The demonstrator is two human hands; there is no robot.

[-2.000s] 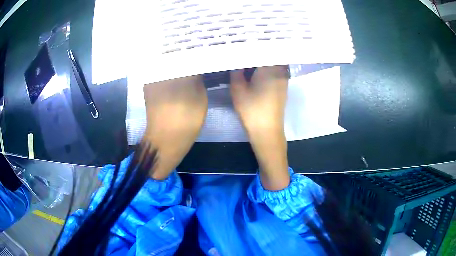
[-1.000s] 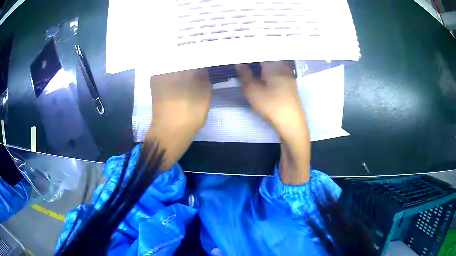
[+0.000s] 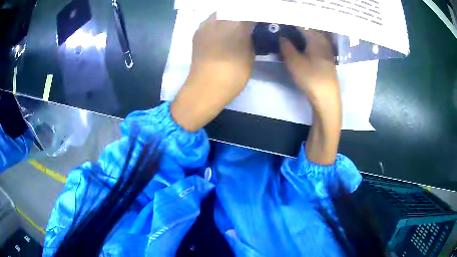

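A black panel with a pale round dot lies between my hands, partly under a white sheet with rows of dark dashes. My left hand is at the panel's left side, its fingers hidden under the sheet's edge. My right hand is at the panel's right side, with a thumb or finger on it; the other fingers are blurred and partly covered. A plain white backing sheet lies under both hands. Whether the left hand grips the panel cannot be seen.
Another black panel lies at the upper left on clear film, beside tweezers. A cream tape tab is near the bench edge. A clear bag hangs at the left. A teal crate stands below right.
The view has shifted and tilted, so the bench things sit higher and further right. More of the black panel and its pale dot shows between my hands.
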